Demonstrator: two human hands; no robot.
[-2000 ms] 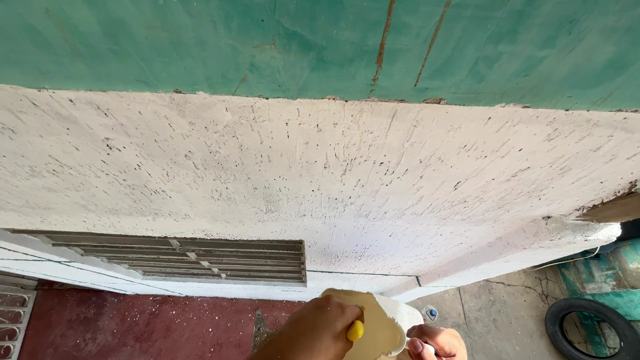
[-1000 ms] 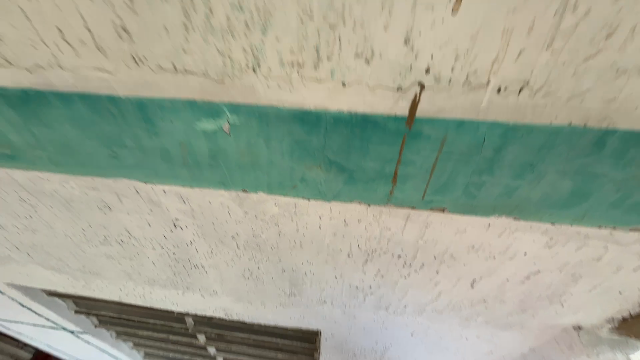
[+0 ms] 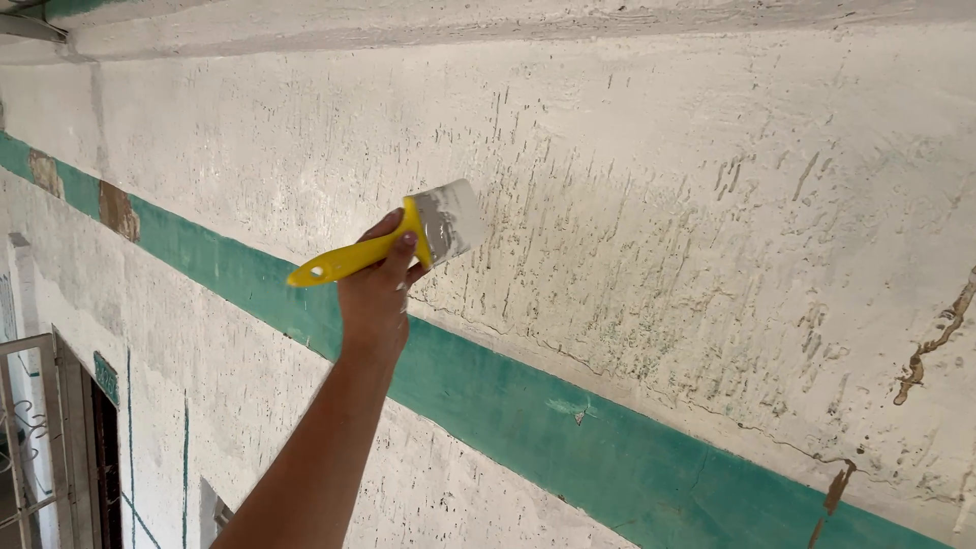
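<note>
My left hand (image 3: 381, 282) is raised against the upper wall, closed around a wide flat paintbrush with a yellow handle (image 3: 343, 261). Its handle points left and its bristles (image 3: 454, 217) point right, coated with white paint and lying at the pale wall surface. The thumb presses on the near side near the ferrule, and there are white specks on the hand. Around the brush, the white wall (image 3: 579, 221) is rough, with pits and vertical streaks. Wet-looking paint shines to the left of the brush. My right hand is out of view.
A green painted band (image 3: 488, 396) runs diagonally below the brush, with brown bare patches (image 3: 118, 211) at left. A ledge (image 3: 457, 34) crosses the top. A metal gate (image 3: 30, 427) and a doorway (image 3: 107, 457) stand at lower left. A crack (image 3: 938, 335) marks the right side.
The view has swung up from the lower wall and floor. Two seconds ago both hands were low by a cream-coloured container; now my left hand is up at the wall with the brush.
</note>
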